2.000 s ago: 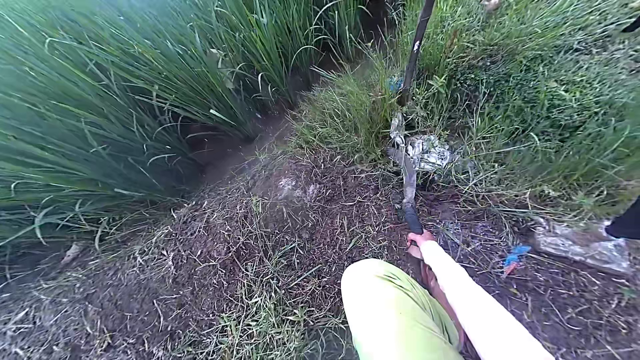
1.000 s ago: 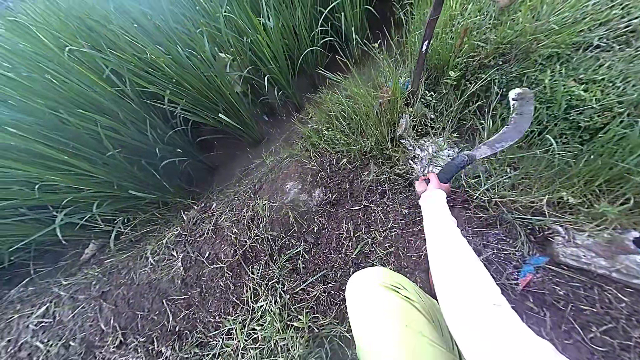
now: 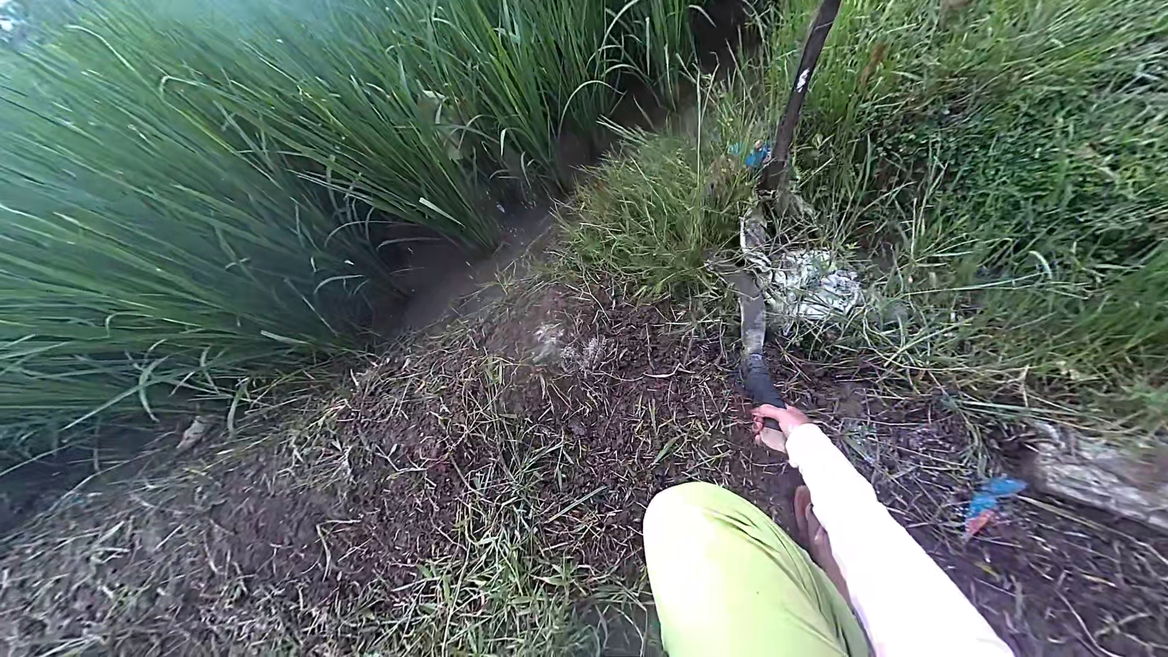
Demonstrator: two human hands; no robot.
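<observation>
My right hand [image 3: 776,424], at the end of a white sleeve, is closed around the dark wrapped handle of a curved-bladed sickle [image 3: 753,315]. Its muddy blade points away from me, and its far end lies in the grass beside a pale, dirty clump [image 3: 812,285] that looks like a crumpled sack. Just past the blade, a dark wooden stake [image 3: 801,96] stands in the grass, leaning a little. My left hand is out of the view.
Tall green grass-like plants [image 3: 319,164] stand in muddy water [image 3: 447,278] at the left. Cut grass covers the muddy bank [image 3: 511,411]. At the right lie a blue and red scrap [image 3: 990,502] and a pale muddy slab-like thing [image 3: 1104,474]. My knee [image 3: 730,566] is at the bottom.
One second ago the sickle's blade was raised and pointed to the right; now it is down in the grass, pointing forward, much as two seconds ago. My right hand has kept hold of it.
</observation>
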